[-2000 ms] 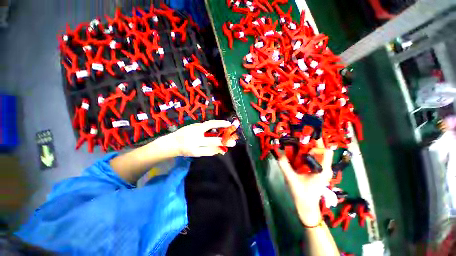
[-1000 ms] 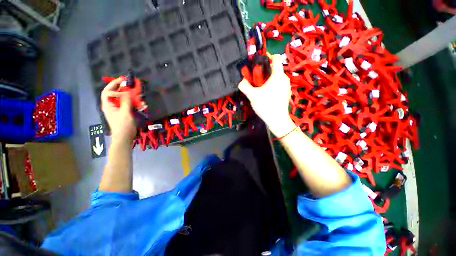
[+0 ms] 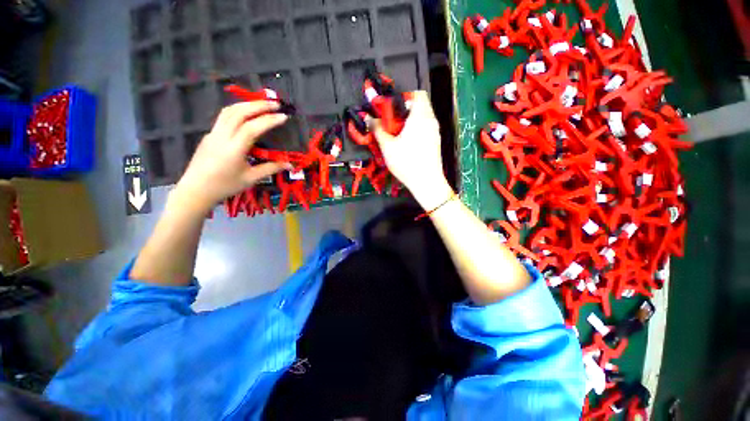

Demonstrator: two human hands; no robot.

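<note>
A black partitioned tray (image 3: 222,41) with square pockets lies at the upper left; red spring clamps (image 3: 296,185) with black housings show along its near edge. My left hand (image 3: 222,156) is over the tray, fingers curled around red clamps whose ends stick out at the fingertips. My right hand (image 3: 414,152) is over the tray's right part and grips several red clamps with black pieces at their jaws. One clamp with a black housing stands between the hands. The fingers partly hide what is held.
A large heap of red clamps with white labels (image 3: 584,164) lies on the green bench (image 3: 467,123) at the right. A blue bin (image 3: 81,136) with red items and a cardboard box (image 3: 62,226) are on the floor at the left. A floor arrow sign (image 3: 137,185) is beside the tray.
Earlier my right hand was in the heap; it moved left over the tray with clamps. The tray's view changed from filled to mostly empty pockets. My left hand has moved right since a second ago.
</note>
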